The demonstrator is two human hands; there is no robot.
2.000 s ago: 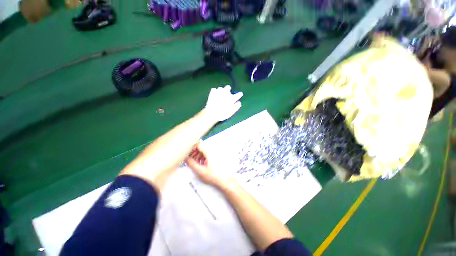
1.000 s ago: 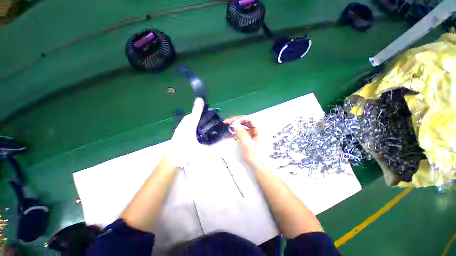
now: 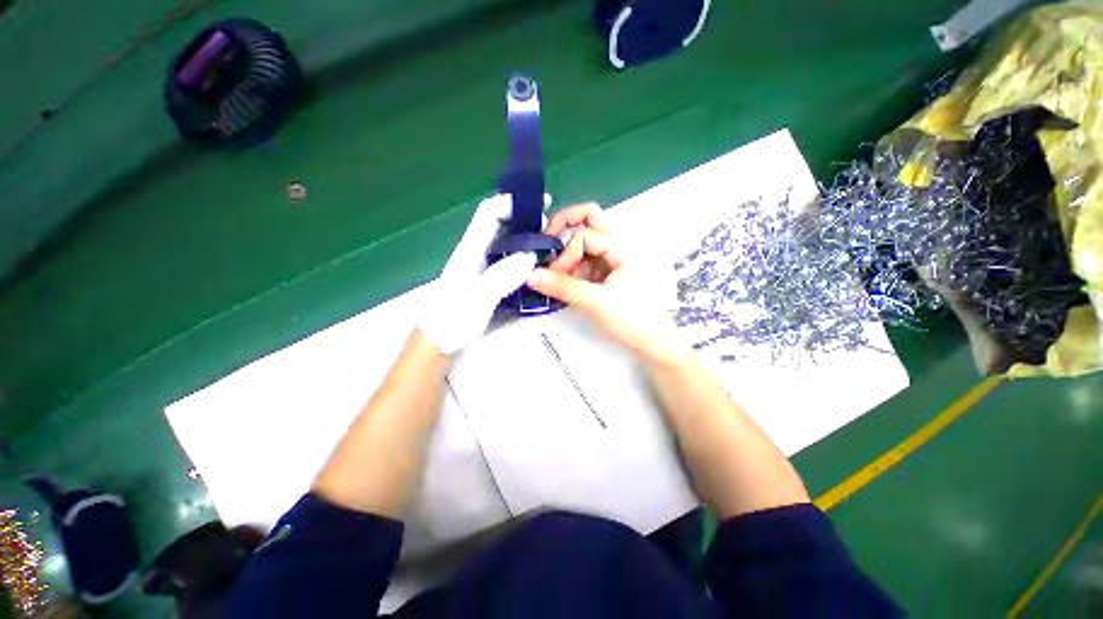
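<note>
A dark navy housing [image 3: 525,249] with a long narrow arm sticking up is held over the white sheet [image 3: 302,423]. My left hand [image 3: 474,281], in a white glove, grips its left side with the thumb across the front. My bare right hand [image 3: 589,268] has its fingertips on the housing's right side. A small silvery wire part may be at these fingertips, but it is too small to tell. A tangled heap of silvery springs [image 3: 774,278] lies on the right end of the sheet.
A yellow woven sack [image 3: 1070,73] lies at the right, its dark mouth towards the springs. A round black ribbed unit [image 3: 232,82] is at upper left, another housing [image 3: 657,27] at the top. A navy housing [image 3: 99,544] and copper-coloured parts [image 3: 18,562] are at lower left.
My left hand has come back from the line with the housing, now upright over the sheet with its arm pointing away. My right hand has closed in on the housing's right side.
</note>
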